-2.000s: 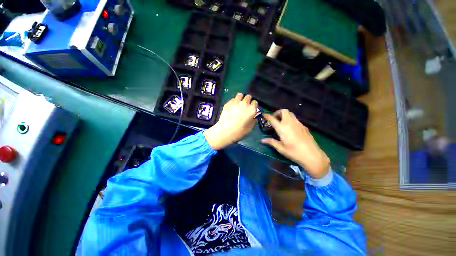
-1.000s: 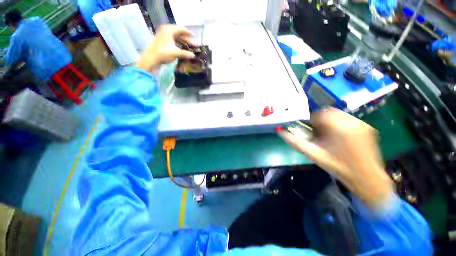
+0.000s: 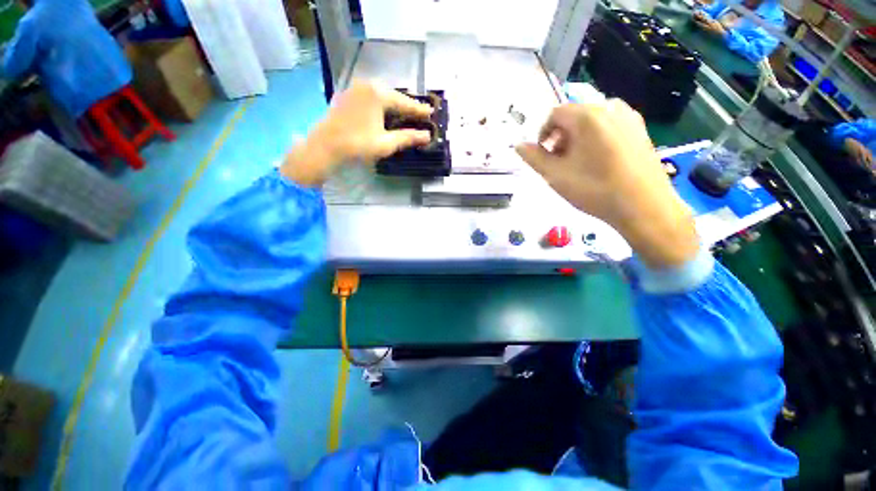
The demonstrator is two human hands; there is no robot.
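A dark metal fixture with brassy parts sits on the left of the press machine top. My left hand is on the fixture, with its fingertips gripping the upper part. My right hand is raised over the right side of the machine top, fingers curled and fingertips close together. Whether it pinches something small cannot be told. Several small dark bits lie on the silver plate between the hands.
The machine front has a red round button and dark knobs. An orange cable plug hangs at its front left. A blue box with a clear cylinder stands right. A person in blue is at the far left.
My view has turned from the foam trays to the machine. Since the last frame, my right hand has moved from the machine's front right corner to over its top. My left hand stays at the fixture.
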